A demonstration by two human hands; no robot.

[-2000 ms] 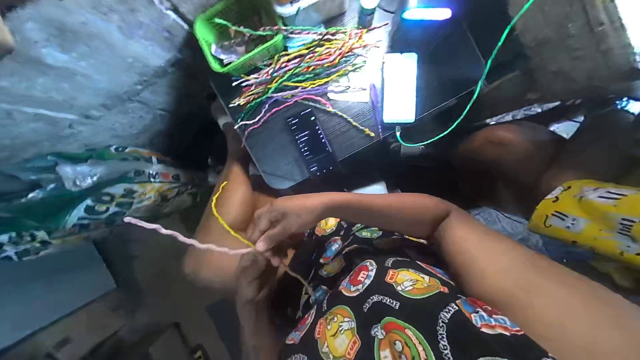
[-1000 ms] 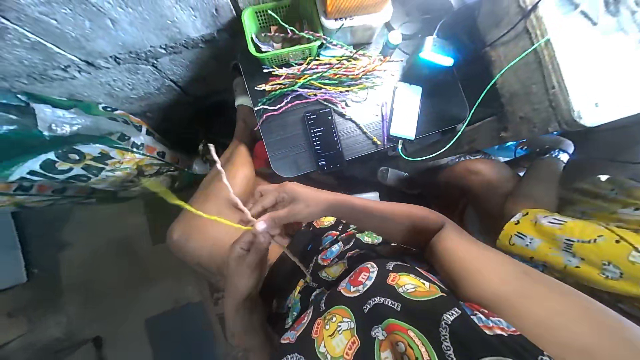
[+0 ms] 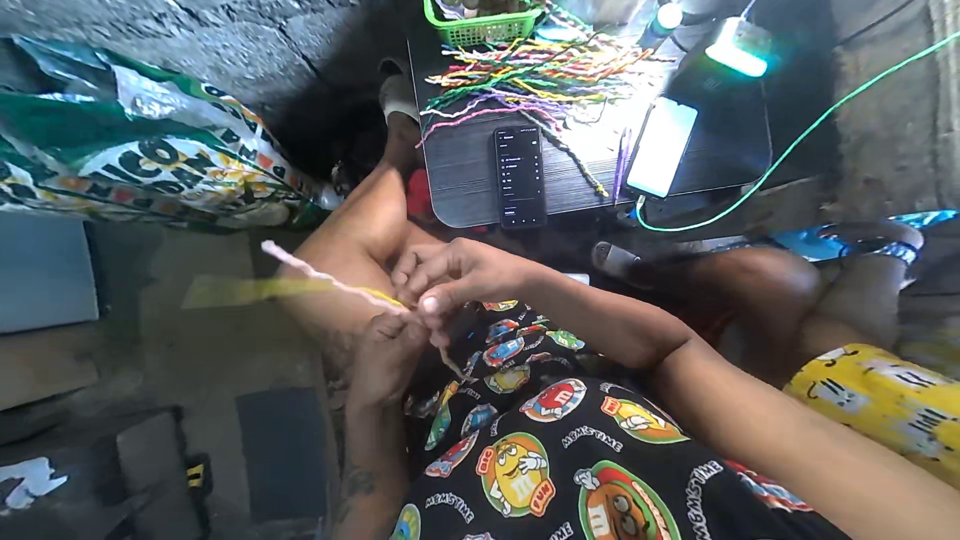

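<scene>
In the head view, my left hand (image 3: 386, 352) pinches twisted cords near their crossing, below and to the left of my right hand (image 3: 465, 281). The thumb and fingers of my right hand close on the same spot, and the two hands touch. A pale pink twisted cord (image 3: 315, 274) sticks out to the upper left from the fingers. Beside it runs a yellow cord (image 3: 379, 296), its far part blurred. A thin brownish cord end (image 3: 452, 364) hangs below the fingers over my printed black shirt. The exact crossing of the cords is hidden by the fingertips.
A black table (image 3: 461, 176) holds a pile of coloured twisted cords (image 3: 525, 75), a green basket (image 3: 484, 31), a dark phone (image 3: 519, 176), a lit phone (image 3: 664, 146) on a green cable (image 3: 810, 124) and a lamp (image 3: 739, 56). A printed sack (image 3: 187, 161) lies left. Another person's leg (image 3: 750, 292) is at right.
The pink cord's free end has swung up, then back down toward the left. The yellow cord has moved from above the pink one and now blurs out leftward. Both hands stay together on the cords.
</scene>
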